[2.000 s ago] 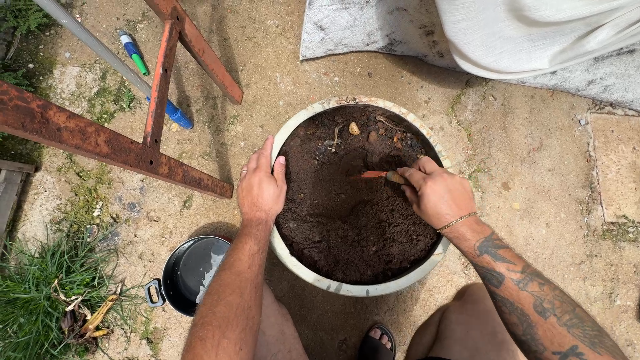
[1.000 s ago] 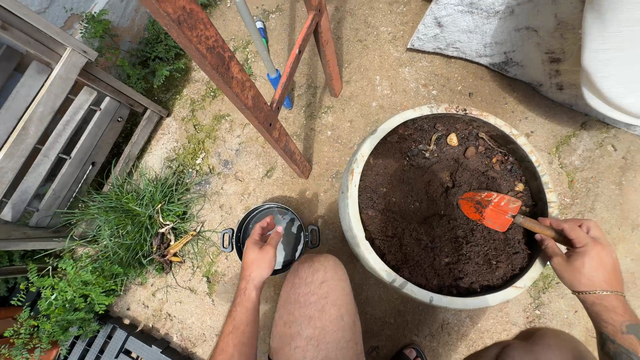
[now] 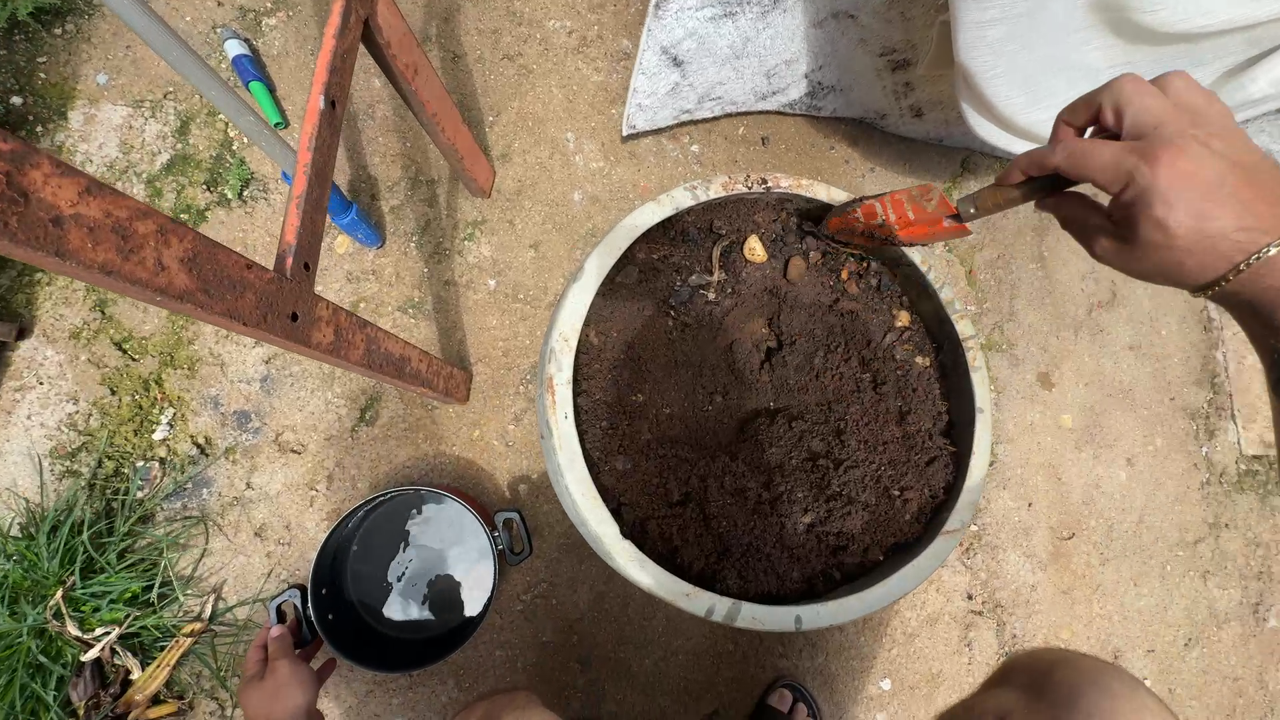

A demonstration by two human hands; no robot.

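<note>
A round pale planter [image 3: 566,400] filled with dark soil [image 3: 760,420] stands in the middle of the view. My right hand [image 3: 1160,180], at the upper right, grips the wooden handle of an orange garden trowel [image 3: 895,215]; its blade lies over the planter's upper right rim, its tip at the soil. At the lower left, my left hand [image 3: 283,680] is at the left handle of a black two-handled cooking pot [image 3: 400,580], fingers around the handle's outer end. Liquid in the pot reflects the sky. Small stones [image 3: 755,248] and a dry root lie near the soil's upper edge.
A rusty metal frame [image 3: 230,280] stands at the upper left, with a grey pole [image 3: 200,85] ending in blue plastic and a blue-green hose nozzle [image 3: 254,80] behind it. White cloth [image 3: 1110,60] hangs at the upper right. Grass [image 3: 90,580] grows lower left; a sandalled foot [image 3: 785,700] is below the planter.
My left hand has gone from over the pot to its left handle. My right hand has moved the trowel from above the soil's right side to the planter's upper right rim. The view has shifted.
</note>
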